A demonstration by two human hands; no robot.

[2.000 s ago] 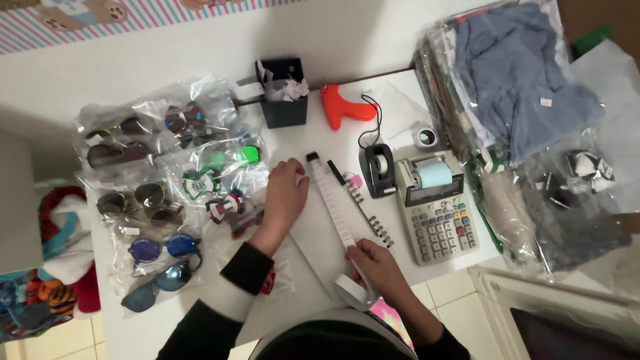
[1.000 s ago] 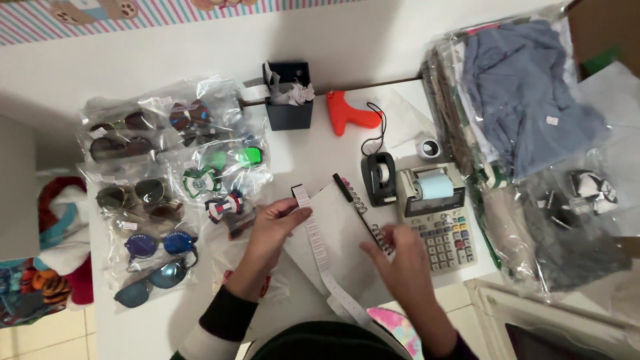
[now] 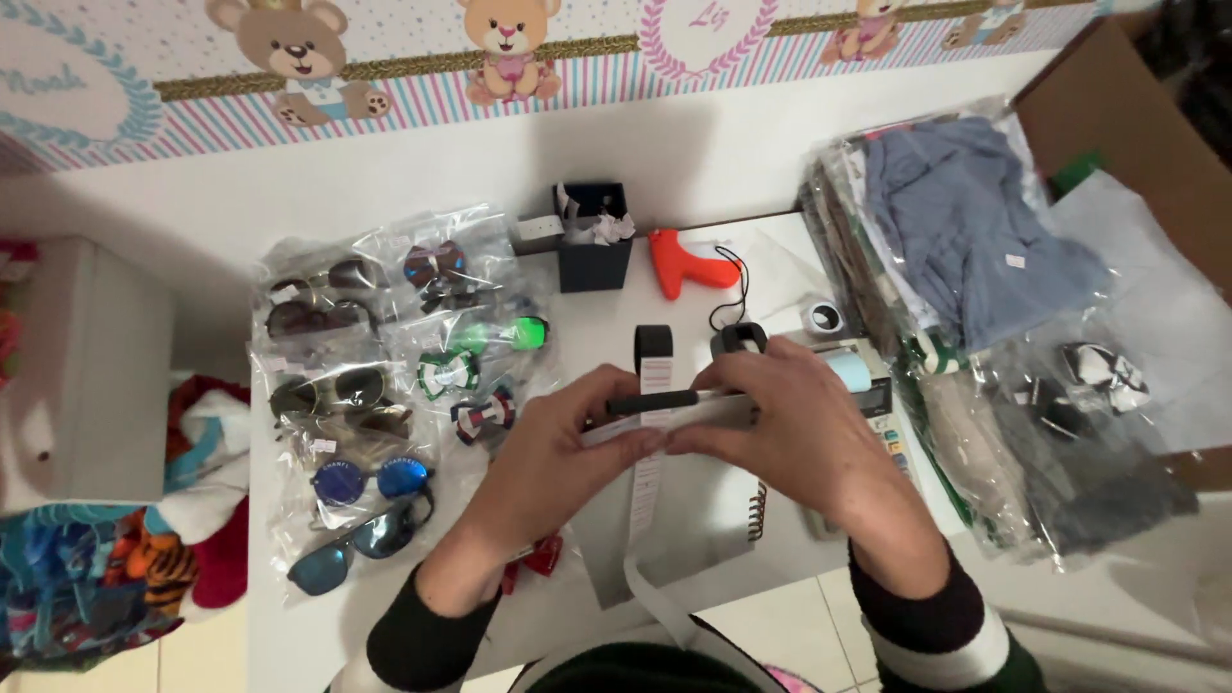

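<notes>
My left hand (image 3: pixel 568 452) and my right hand (image 3: pixel 794 414) meet above a grey spiral notebook (image 3: pixel 674 539). Between their fingers they grip a dark pen (image 3: pixel 654 402), held crosswise, with a thin pale edge under it that I cannot identify. A long white strip of printed labels (image 3: pixel 642 491) runs beneath the fingertips, its black end (image 3: pixel 654 342) curling up beyond them. Close to my right fingers is a black tape dispenser (image 3: pixel 739 337), partly hidden. My right hand also covers part of the printing calculator (image 3: pixel 876 395).
Bagged sunglasses (image 3: pixel 361 385) and bow ties (image 3: pixel 448 373) lie at left. A black bin of paper scraps (image 3: pixel 592 265), an orange-red tagging gun (image 3: pixel 688 265) and a small roll (image 3: pixel 823 316) stand behind. Bagged clothes (image 3: pixel 972 231) are piled at right, beside a cardboard box (image 3: pixel 1136 125).
Both hands have come together over the notebook and now hold the pen, which lay on the notebook before. The label strip's black end now curls upward. The view has tilted up.
</notes>
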